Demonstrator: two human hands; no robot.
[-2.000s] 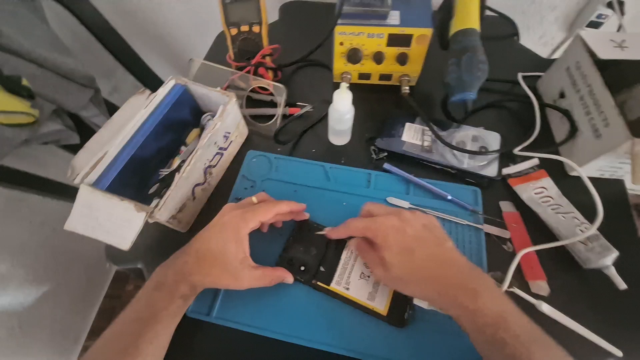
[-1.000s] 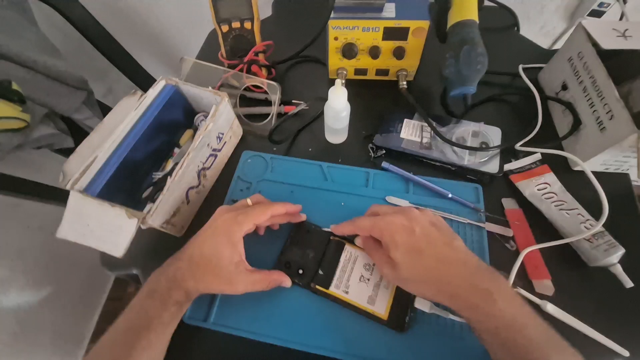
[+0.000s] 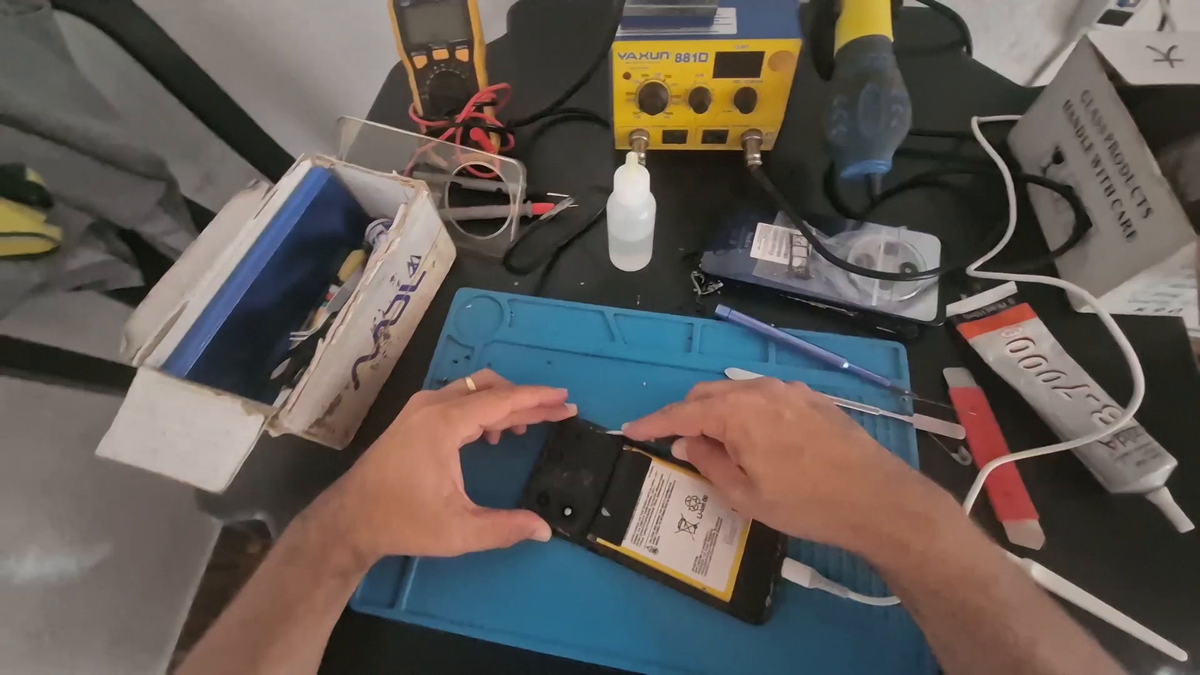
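Observation:
An opened black smartphone (image 3: 609, 497) lies at a slant on a blue silicone repair mat (image 3: 525, 356), its labelled battery (image 3: 689, 525) exposed. A white cable plug (image 3: 806, 574) meets its lower right end. My left hand (image 3: 450, 459) steadies the camera end, thumb at the lower edge and fingers at the top corner. My right hand (image 3: 778, 450) rests over the upper edge, its index fingertip at a small pale thing (image 3: 614, 432) on the frame; whether it grips this is unclear. A blue pen-like tool (image 3: 806, 349) and a metal spudger (image 3: 881, 410) lie behind that hand.
At the left stands an open carton (image 3: 366, 366) with tools. Behind the mat are a dropper bottle (image 3: 631, 216), a multimeter (image 3: 441, 56), a Yaxun station (image 3: 708, 94) and a packaged phone part (image 3: 825, 272). A glue tube (image 3: 1069, 403), a red-handled blade (image 3: 994, 459) and a white cable (image 3: 1116, 347) lie right.

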